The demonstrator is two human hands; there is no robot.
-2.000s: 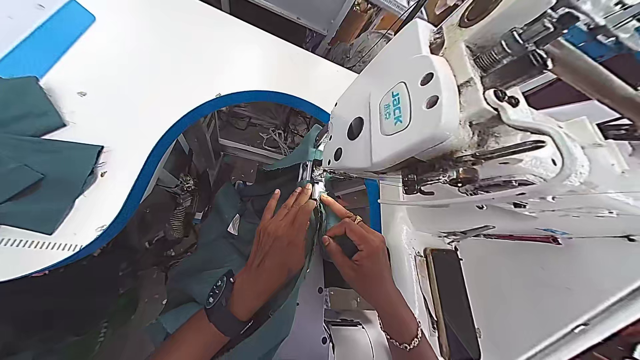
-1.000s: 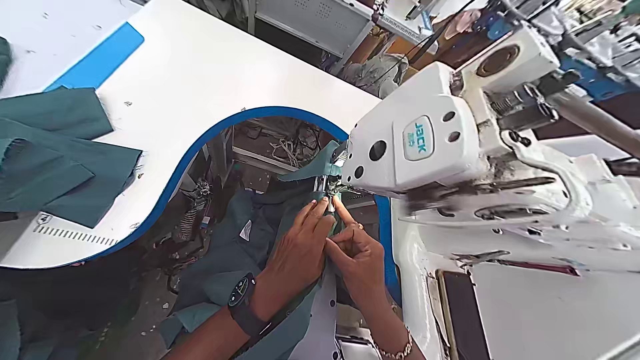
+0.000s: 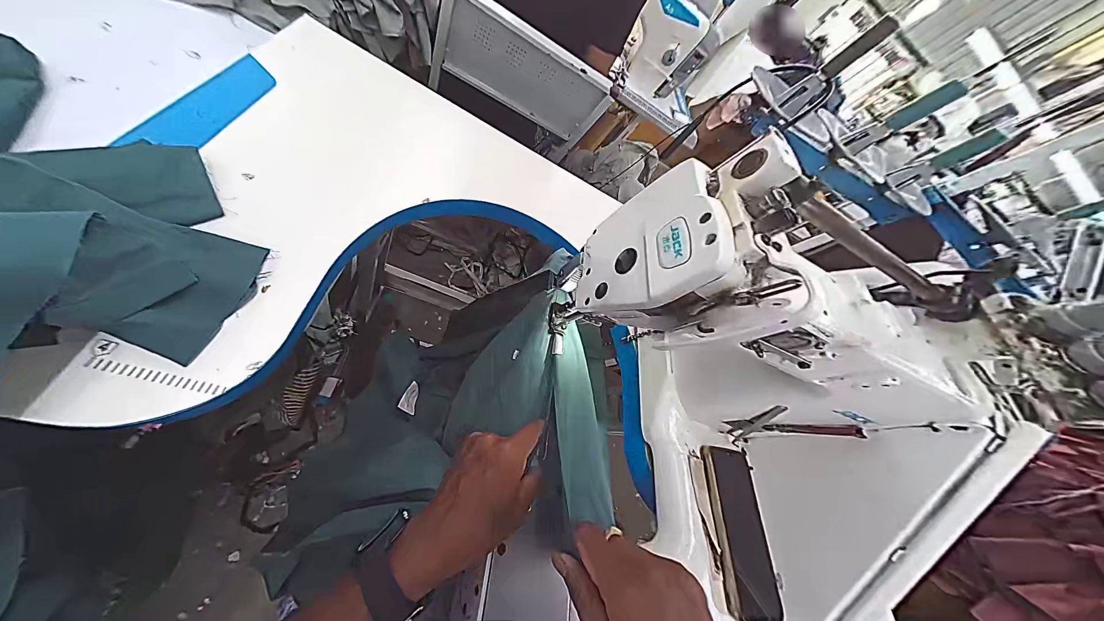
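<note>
Dark green fabric runs from under the presser foot of a white Jack sewing machine down toward me, with a seam or fold along its middle. My left hand, with a watch on its wrist, grips the fabric left of that fold, below the needle area. My right hand pinches the lower right edge of the fabric, nearer to me. Light from the machine falls on the fabric by the foot. The rest of the cloth hangs at the left, with a small white label on it.
Green fabric pieces lie on the white table, which has a blue-edged curved cutout. On the machine bed's right side are thread snippers and a dark phone-like object. Maroon fabric is at the lower right. Another sewing machine stands behind.
Both hands have moved from close by the presser foot back toward me. The fabric between them and the foot is now stretched out in view. The view has shifted.
</note>
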